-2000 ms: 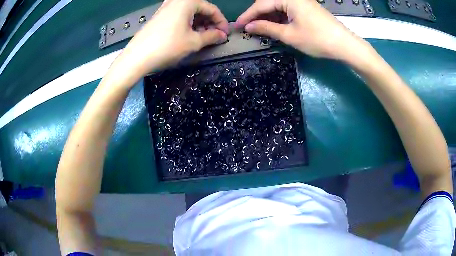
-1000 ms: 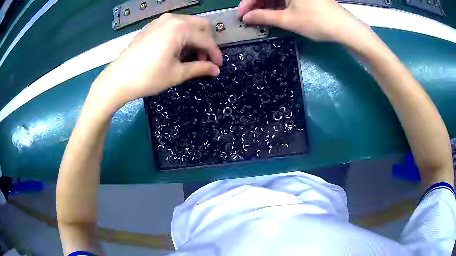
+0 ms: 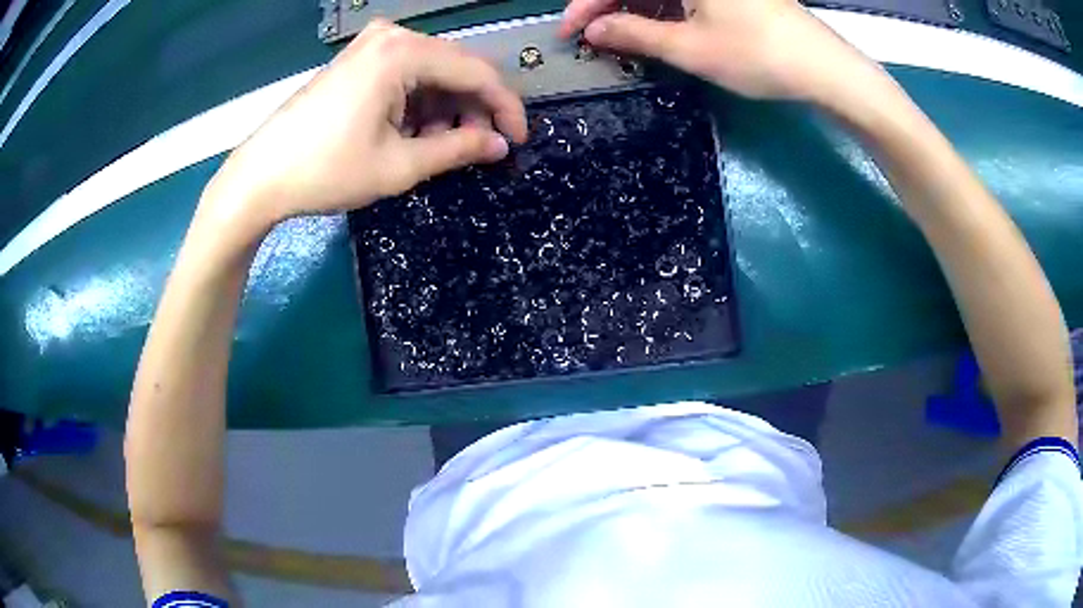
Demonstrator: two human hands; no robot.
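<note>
A grey fixture plate (image 3: 561, 78) with brass round parts (image 3: 531, 57) lies against the far edge of a black tray (image 3: 558, 379). The tray is full of small glinting black rings (image 3: 552, 247). My left hand (image 3: 344, 125) is over the tray's far left corner, thumb and index fingertips close together; whether they pinch a ring is too small to tell. My right hand (image 3: 742, 45) has its thumb and fingertips at the plate near a brass part; whether they hold anything is hidden. My left hand covers the plate's left part.
Another fixture plate (image 3: 386, 10) lies beyond the white strip (image 3: 154, 184) at upper left, cut off by the picture's edge. One more plate (image 3: 1028, 19) is at upper right. The green ledge (image 3: 831, 285) surrounds the tray. Blue objects (image 3: 964, 404) show below it near the floor.
My left hand has moved from the plate down and left to the tray. My right hand's fingertips remain at the plate. The far left plate has shifted right and up in view.
</note>
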